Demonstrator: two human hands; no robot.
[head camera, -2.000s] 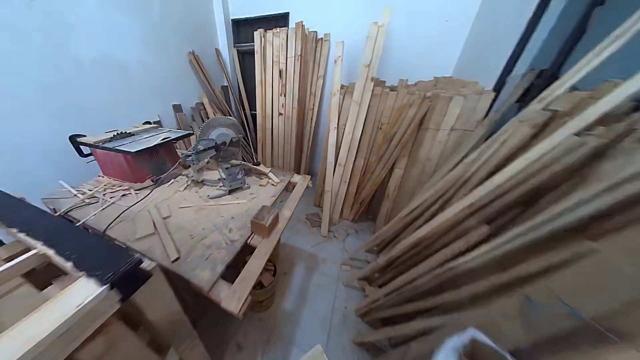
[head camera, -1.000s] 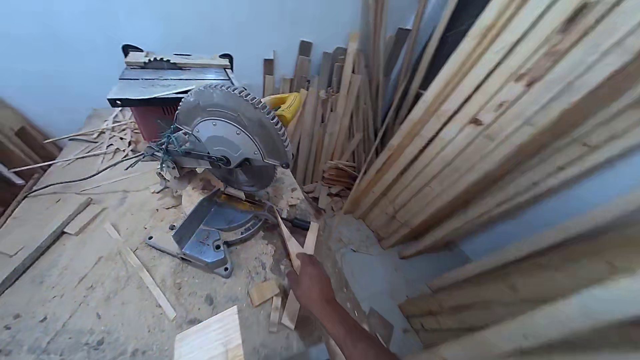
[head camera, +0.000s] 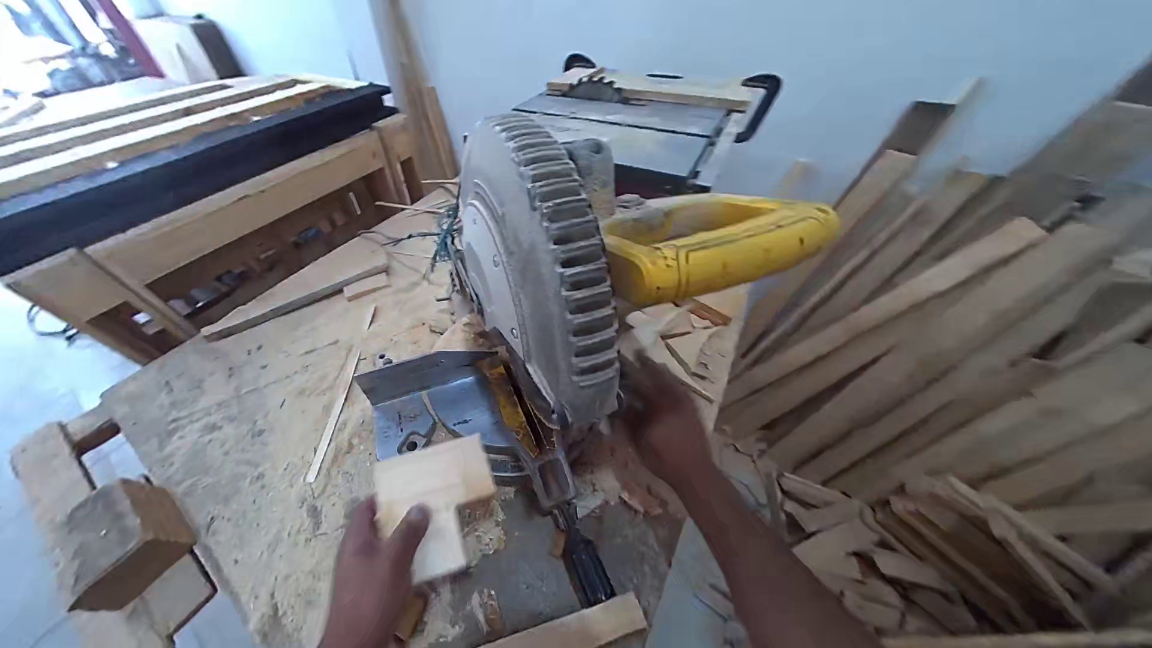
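Observation:
My left hand (head camera: 378, 562) grips a pale wooden block (head camera: 436, 495) with a stepped edge, just in front of the metal base and fence (head camera: 432, 409) of a miter saw (head camera: 540, 270). The saw has a ribbed blade guard and a yellow handle (head camera: 720, 247). My right hand (head camera: 661, 414) is at the right side of the guard, blurred; its fingertips are partly hidden, and whether it holds anything cannot be told. A black-gripped lever (head camera: 585, 562) projects from the front of the saw, between the hands.
Sawdust and offcuts cover the wooden bench (head camera: 270, 432). Behind the saw stands a table saw (head camera: 630, 117) with a bare blade. Timber strips (head camera: 900, 315) lean at the right above scrap wood (head camera: 936, 549). A wooden frame with a black edge (head camera: 198, 189) stands at the left.
The view has come close to the miter saw. My left hand, unseen one second ago, now holds a block. My right hand, earlier on a wooden strip in front of the saw, is now beside the guard.

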